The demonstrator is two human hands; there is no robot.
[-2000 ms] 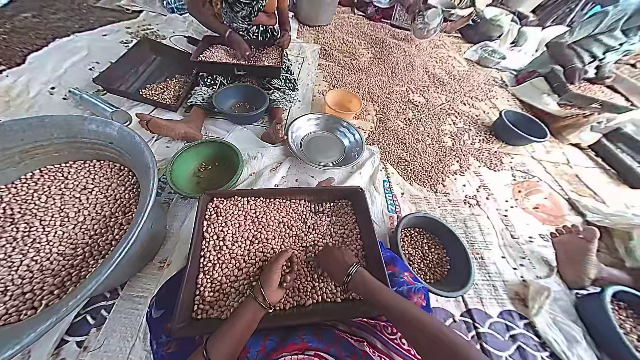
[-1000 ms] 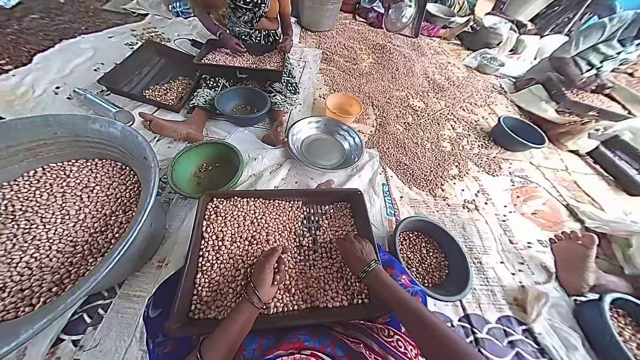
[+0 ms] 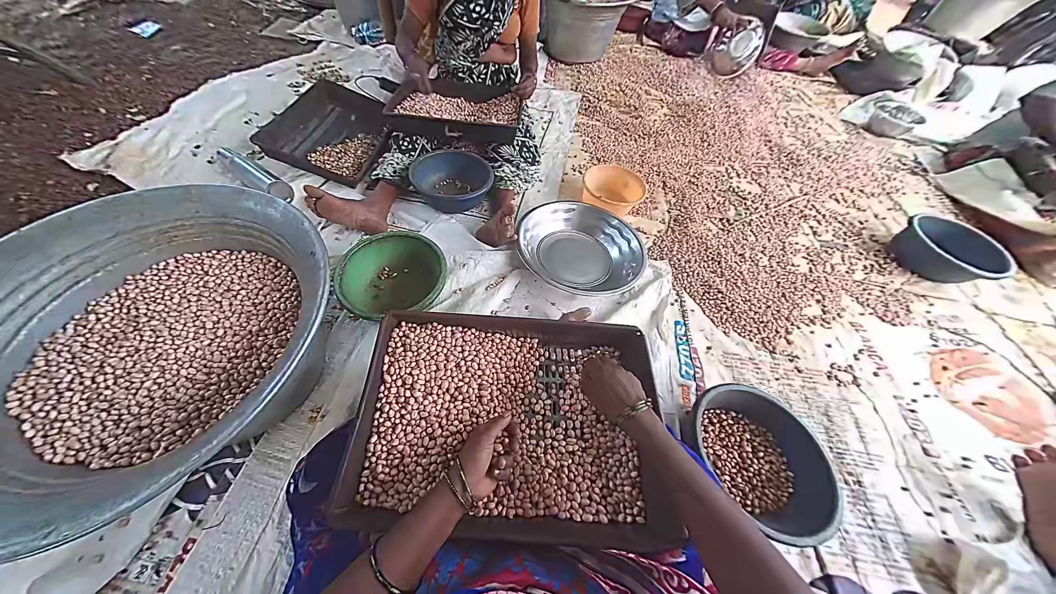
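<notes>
A dark rectangular plastic tray (image 3: pixel 503 536) with a slotted bottom rests on my lap, filled with brown nuts or large seeds (image 3: pixel 445 396). My left hand (image 3: pixel 490 454), with bangles at the wrist, is over the near middle of the tray, its fingers partly curled; whether it holds any is unclear. Toward the tray's far right corner, my right hand (image 3: pixel 610 386) touches the nuts with fingers bent down, their tips hidden. Between the hands a strip of the slotted bottom shows. A dark bowl (image 3: pixel 813 495) partly filled with nuts stands to the right of the tray.
A big metal tub (image 3: pixel 309 371) of nuts stands at left. Beyond my tray are a green bowl (image 3: pixel 392 301), a steel basin (image 3: pixel 582 247) and an orange bowl (image 3: pixel 614 190). Another person sits opposite with a tray (image 3: pixel 454 128). Nuts (image 3: pixel 742 190) cover the sheet at back right.
My right hand has moved away from me toward the tray's far right corner. More of the slotted bottom shows than two seconds ago. My left hand stays near the middle.
</notes>
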